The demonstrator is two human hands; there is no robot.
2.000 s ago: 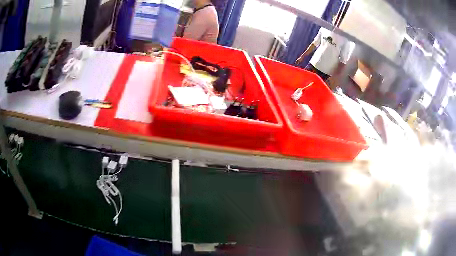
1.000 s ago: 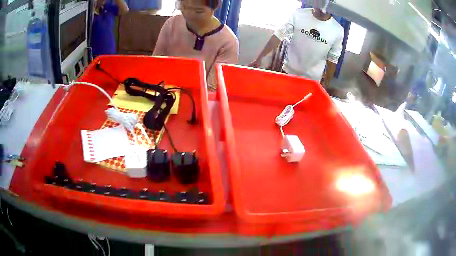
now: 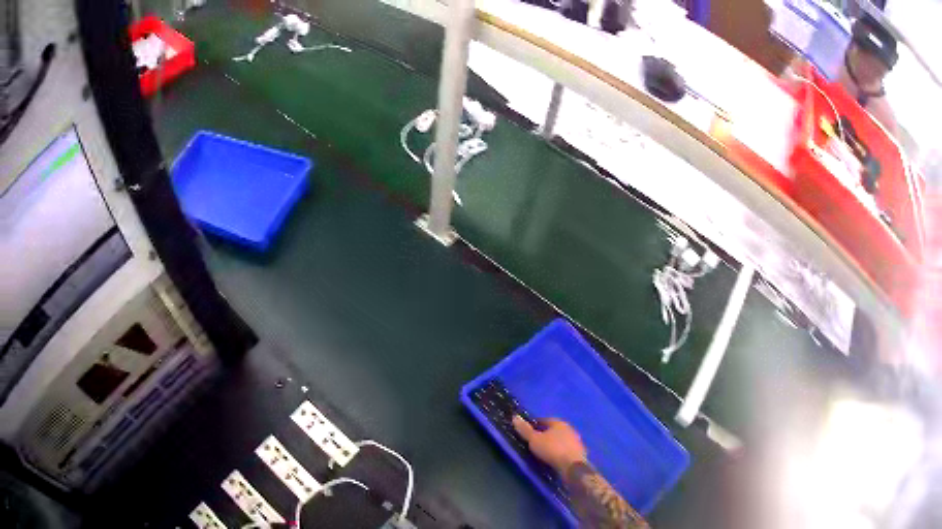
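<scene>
My right hand (image 3: 554, 444) reaches into a blue tray (image 3: 630, 439) at the lower middle right, its tattooed forearm coming from the bottom edge. Its fingertips are at a row of small black power adapters (image 3: 494, 401) along the tray's left wall. The fingers partly hide the row, and whether they grip an adapter cannot be told. My left hand is out of the picture.
White sockets (image 3: 287, 467) with white cables stand at the lower left, beside the test rack (image 3: 129, 382). Another blue tray (image 3: 240, 189) lies farther back. White chargers (image 3: 677, 284) lie under the shelf, which bears a red tray (image 3: 857, 212). A person stands behind it.
The view has swung from the red trays down to the green bench, blue trays and sockets. My right hand has come into view, inside a blue tray.
</scene>
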